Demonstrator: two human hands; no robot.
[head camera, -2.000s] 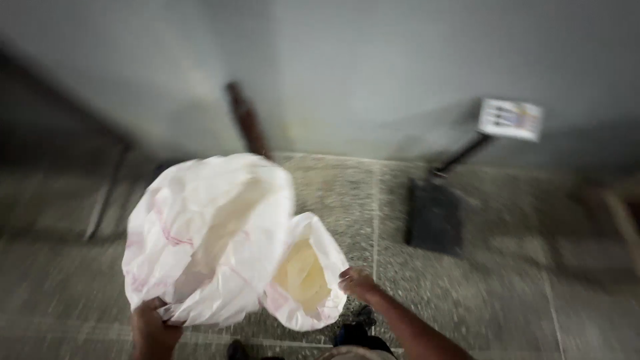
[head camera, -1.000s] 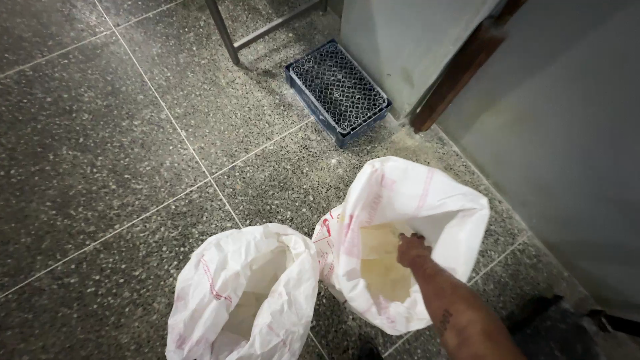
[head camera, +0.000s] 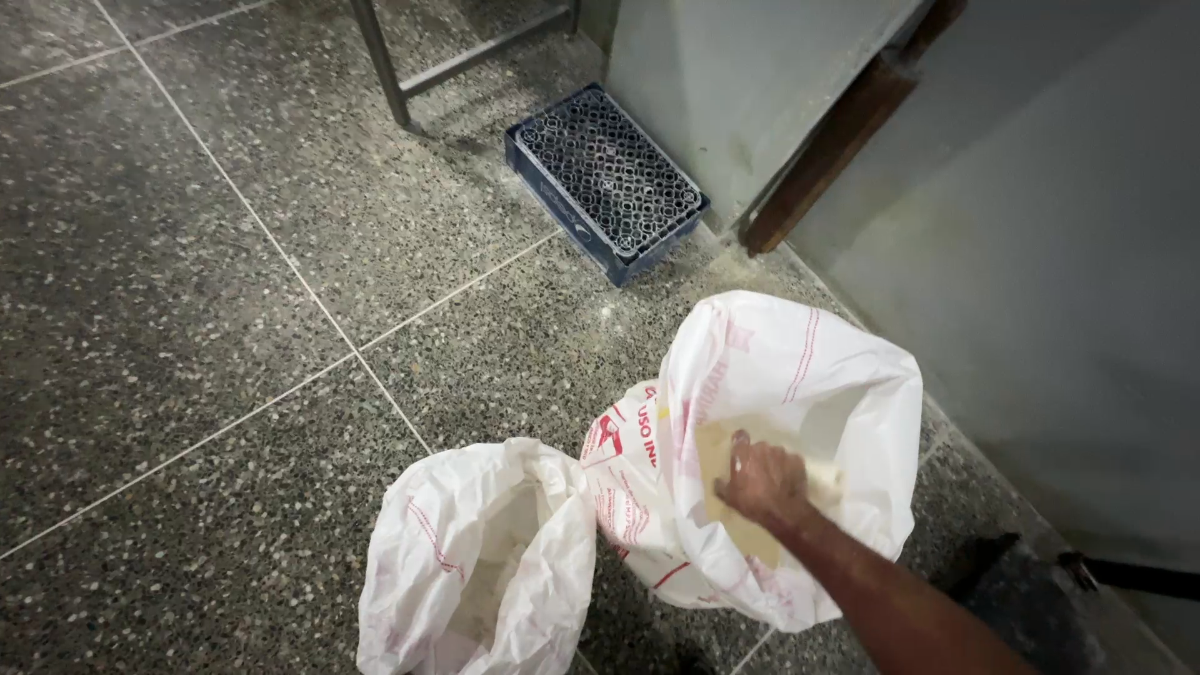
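Observation:
My right hand (head camera: 764, 476) reaches down into the open mouth of a large white woven sack (head camera: 647, 478) with red print. Its fingers look curled above pale yellowish contents (head camera: 722, 450); whether they hold anything cannot be told. The sack's rim is folded outward. Left of it and touching it stands a second open white sack (head camera: 403, 562), with whitish material partly visible deep inside. My left hand is out of view.
A dark blue plastic crate (head camera: 562, 211) with a lattice face lies on the speckled floor beside the grey wall (head camera: 1031, 281). A metal table leg (head camera: 382, 66) stands behind it. A brown wooden post (head camera: 825, 155) meets the floor near the crate. A dark object (head camera: 1017, 591) is at lower right.
Two seconds ago both hands were at the sacks; my left hand has since left the view. My right hand has moved from a sack's rim to inside the right sack. The view has swung round.

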